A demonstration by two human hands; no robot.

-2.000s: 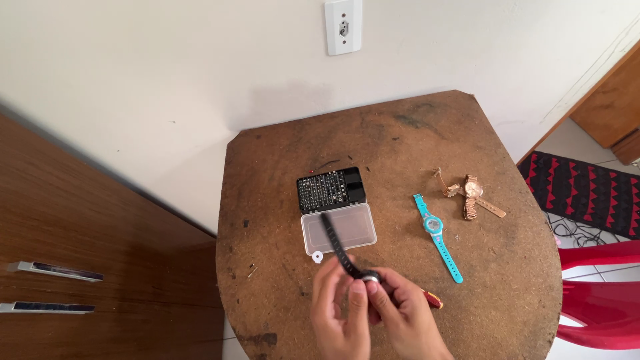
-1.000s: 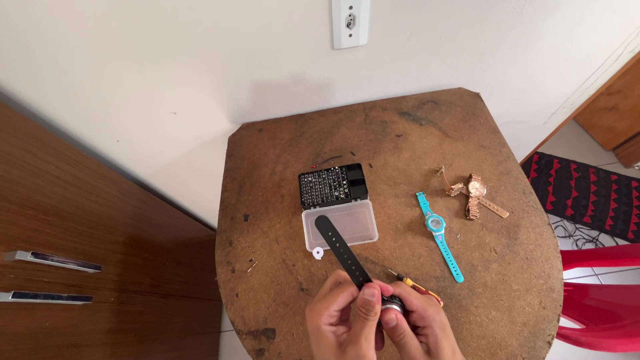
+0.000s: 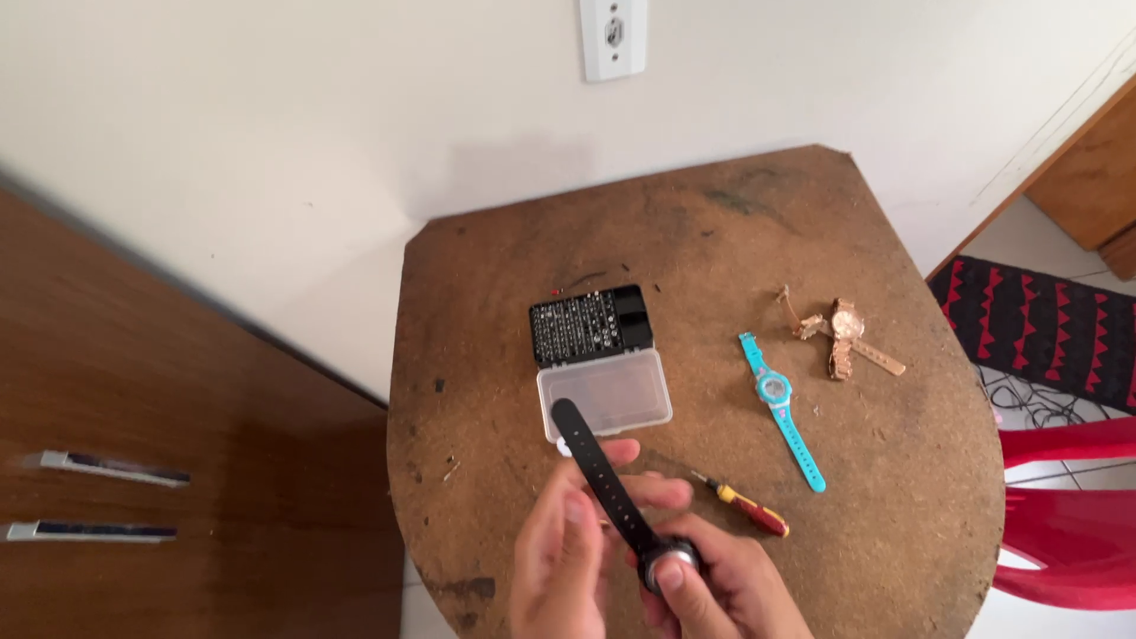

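Observation:
My right hand grips the case of a black-strapped wristwatch, thumb on its metal back. One half of the strap points up and left. Beside that strap, my left hand has its fingers apart; whether it touches the strap is unclear. Just beyond lies an open case of small metal parts with a clear plastic lid. A small white disc is partly hidden behind the strap. On the table, a red and yellow screwdriver lies right of the hands, near a turquoise digital watch.
Rose-gold watches lie at the right of the worn brown tabletop. A wooden cabinet stands at left, a red chair at right. Beyond the table are a patterned mat, cables and a wall outlet.
My left hand has come off the watch case and its fingers have spread beside the strap. My right hand still holds the watch. The screwdriver shows more fully now.

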